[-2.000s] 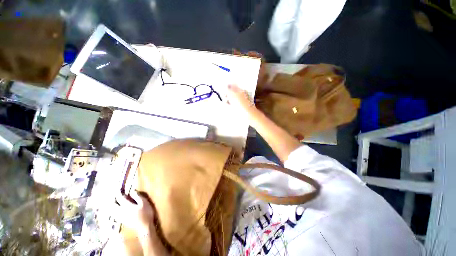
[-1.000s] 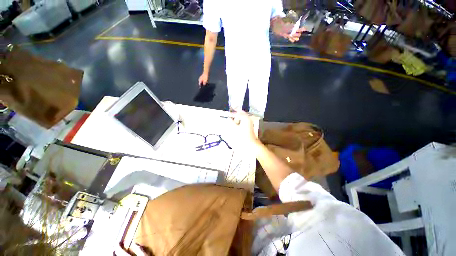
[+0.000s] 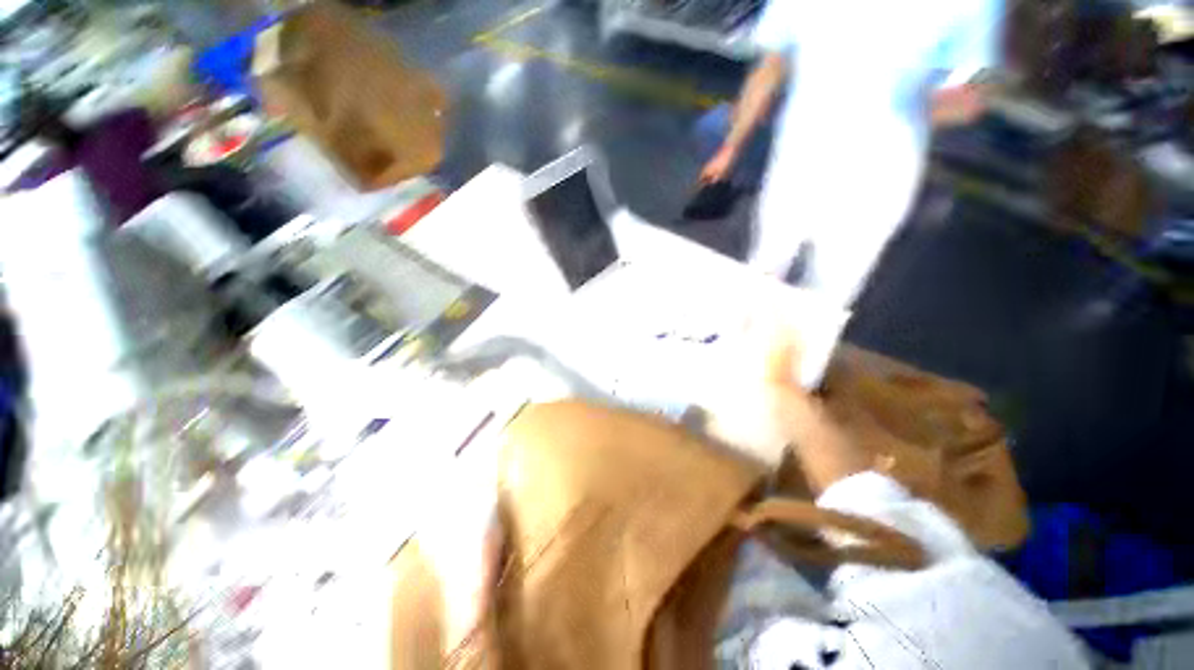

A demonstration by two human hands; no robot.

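Note:
The frame is strongly blurred. The brown bag body [image 3: 602, 504] lies across the machine bed and my lap, its handle [image 3: 851, 524] looping beside my right forearm. My left hand [image 3: 465, 563] is a pale, overexposed shape at the bag's left side; its fingers cannot be made out. My right hand [image 3: 786, 367] is over the right end of the white side table [image 3: 655, 288], beyond the bag; its fingers and anything in them are too blurred to tell. Dark-blue snips [image 3: 687, 338] lie on the table.
A grey-framed control screen [image 3: 574, 220] stands on the side table. Another brown bag [image 3: 930, 439] lies at the right, and a brown bag [image 3: 351, 98] is at upper left. A person in light clothing [image 3: 851, 144] stands beyond the table. Blurred machine parts [image 3: 327, 327] are at left.
The view has swung left, so the scene sits further right and more machinery shows. My right hand has drawn slightly back from the table's far edge. The standing person's pose has shifted.

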